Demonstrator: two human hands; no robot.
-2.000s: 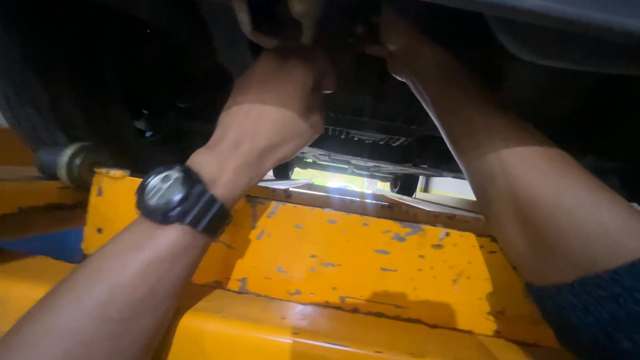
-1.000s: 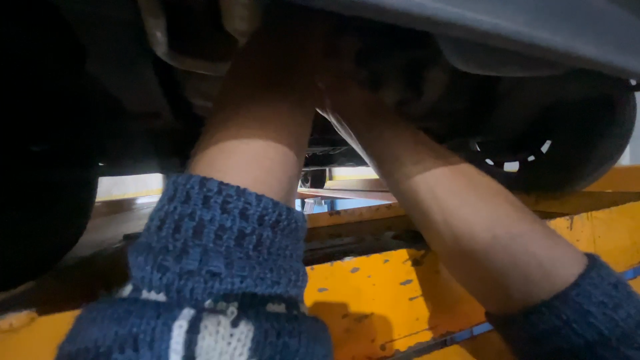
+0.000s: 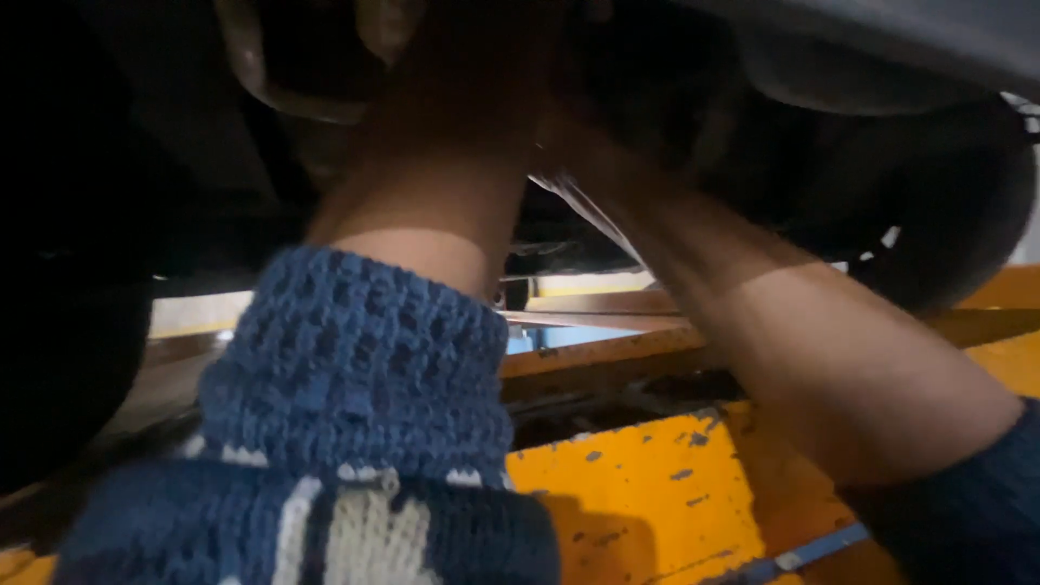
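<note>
Both of my forearms reach up under a vehicle into deep shadow. My left forearm (image 3: 431, 195), in a rolled blue knitted sleeve (image 3: 357, 366), rises to the top middle of the view. My right forearm (image 3: 780, 325) slants up from the lower right and meets the left one near the top centre. My left hand and my right hand are lost in the dark, so their fingers and anything they hold or touch cannot be made out. A curved metal pipe (image 3: 260, 89) of the underbody is to the left of my left forearm.
A chipped yellow metal lift beam (image 3: 626, 496) lies below my arms, with a thin blue bar (image 3: 804, 552) at its lower right. A dark tyre (image 3: 983, 203) stands at the right. The vehicle's grey lower panel (image 3: 918, 41) hangs overhead. A large black shape fills the left side.
Two seconds ago both hands were partly visible and a wristwatch showed on my left wrist; now the arms reach deeper into shadow and the watch is out of sight. The view has shifted considerably.
</note>
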